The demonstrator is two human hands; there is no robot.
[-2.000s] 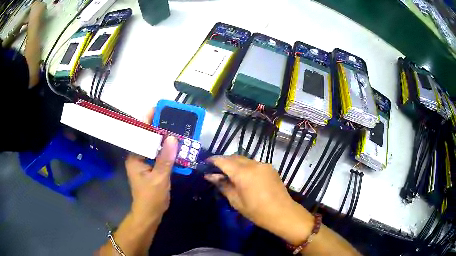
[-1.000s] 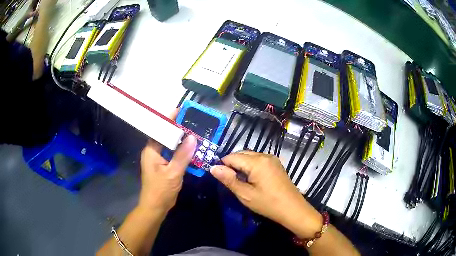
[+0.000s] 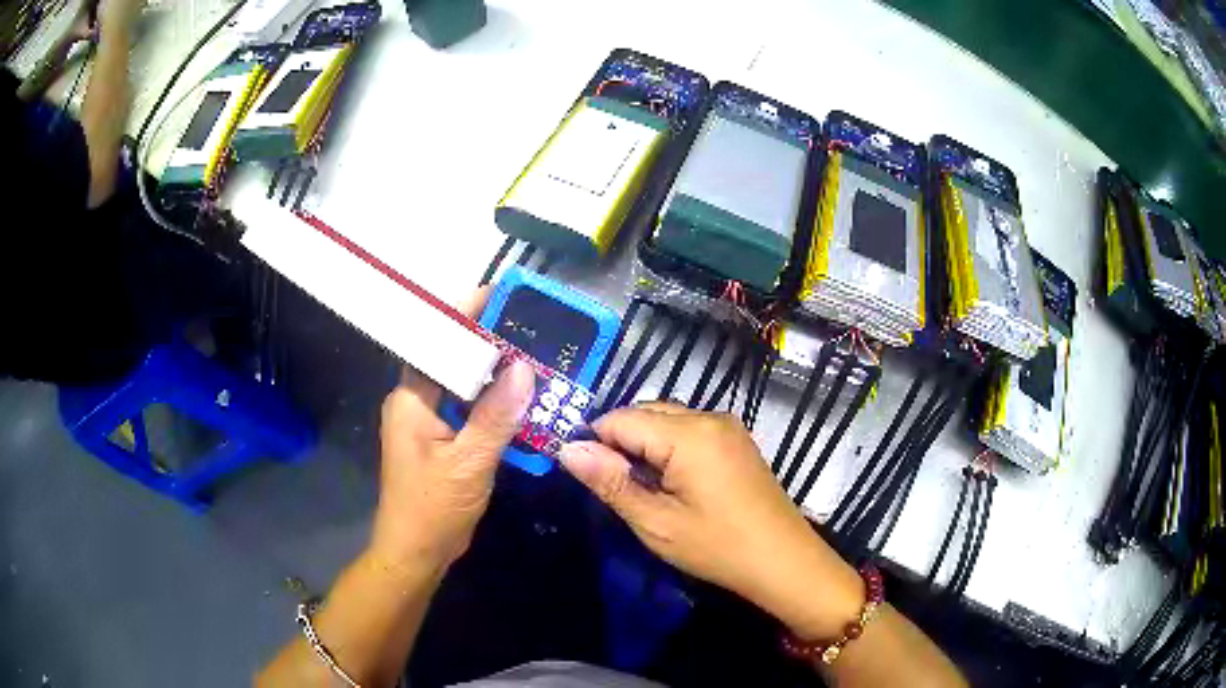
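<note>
My left hand [image 3: 451, 464] holds the tester in front of the table edge, thumb on top. The tester has a bright blue housing [image 3: 602, 329] with a dark centre, a red circuit board [image 3: 541, 433] with metal contacts, and a long white block [image 3: 363, 312] reaching to the upper left. My right hand [image 3: 672, 491] pinches a small dark cable plug [image 3: 582, 433] at the board's right end. My fingers hide most of the plug, and I cannot tell how far it sits in a port.
Open power banks [image 3: 737, 182] lie in stacks across the white table [image 3: 538, 38], black cables [image 3: 881, 450] hanging over its edge. A dark green box [image 3: 446, 19] stands at the back. A person's arm [image 3: 110, 101] and a blue stool [image 3: 161, 430] are at left.
The tester and both hands have shifted right in view since the earliest frame, and the white block's angle is steeper. My right fingers now meet the board's end. Little differs from one second ago.
</note>
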